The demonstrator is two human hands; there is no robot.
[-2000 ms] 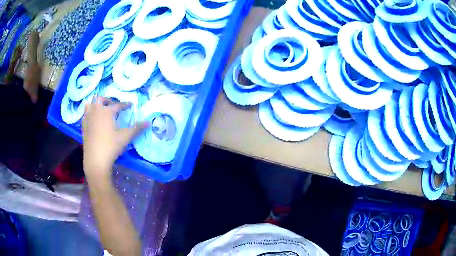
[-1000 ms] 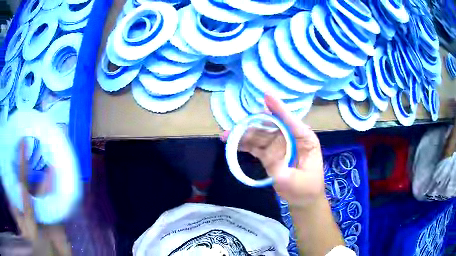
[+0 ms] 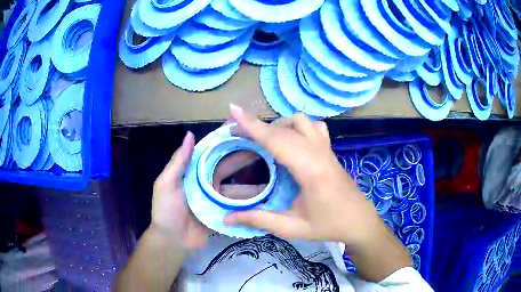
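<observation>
A wide ring (image 3: pixel 207 214) with a scalloped edge is held over my lap, its centre hole facing up. A narrow ring (image 3: pixel 204 181) with a blue band sits at the wide ring's centre hole; whether it is fully seated I cannot tell. My left hand (image 3: pixel 174 205) holds the wide ring from the left and below, its fingers partly hidden and seen through the hole. My right hand (image 3: pixel 311 188) is on the right, thumb on the lower part of the rings and fingers at the upper edge.
Assembled rings (image 3: pixel 274 85) lie heaped on the bench (image 3: pixel 171 105). A blue flange tray (image 3: pixel 98 102) with wide rings is at left, above purplish crates (image 3: pixel 80 239). A blue collar bin (image 3: pixel 425 188) with narrow hoops is low at right, with another bin (image 3: pixel 457 251) beyond it.
Both hands have come together over the lap. My left hand has brought the wide ring from the tray side; my right hand has brought the narrow ring left onto it.
</observation>
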